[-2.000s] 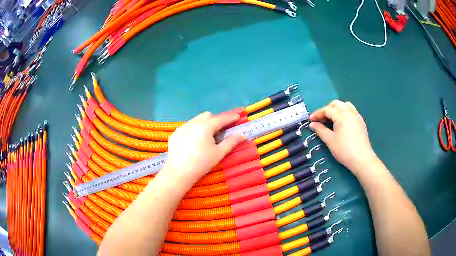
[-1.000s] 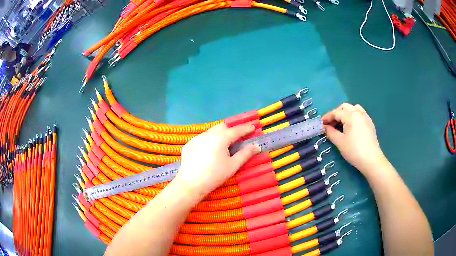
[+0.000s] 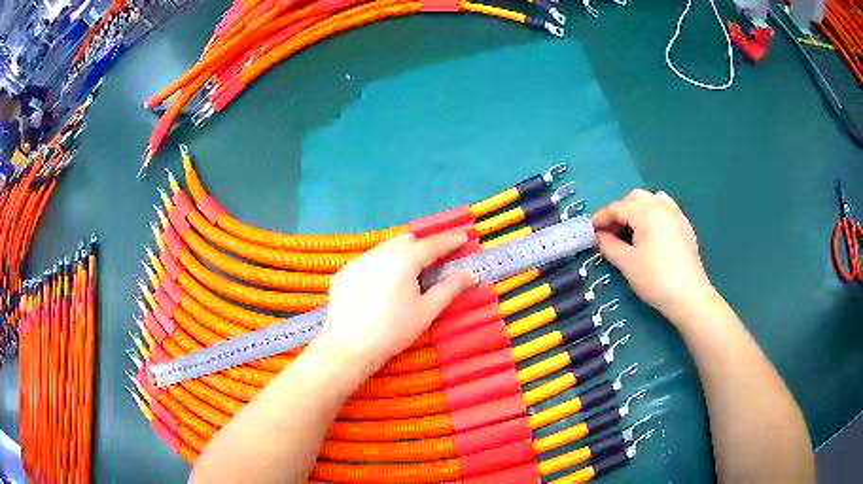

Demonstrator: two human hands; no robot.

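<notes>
A row of orange cable assemblies (image 3: 393,406) lies side by side, with red bands, yellow lengths, black sleeves and metal lugs at their right ends. The steel rule (image 3: 241,348) lies slantwise across them, from the red bands at lower left up to the lugs at right. My left hand (image 3: 383,298), bare, grips the rule near its middle, thumb and fingers at its edges, and hides part of it. My right hand (image 3: 648,248), bare, pinches the rule's right end between thumb and fingers beside the lugs.
More orange cables (image 3: 312,47) lie curved at the top. Upright bundles (image 3: 57,378) lie at the left edge. A white cord loop (image 3: 701,85) and a red piece (image 3: 750,43) are at top right. Orange-handled scissors (image 3: 845,248) lie at the right edge.
The camera view has shifted slightly. The rule's right end sits slightly lower against the top cables than two seconds ago. Both hands keep their hold on it.
</notes>
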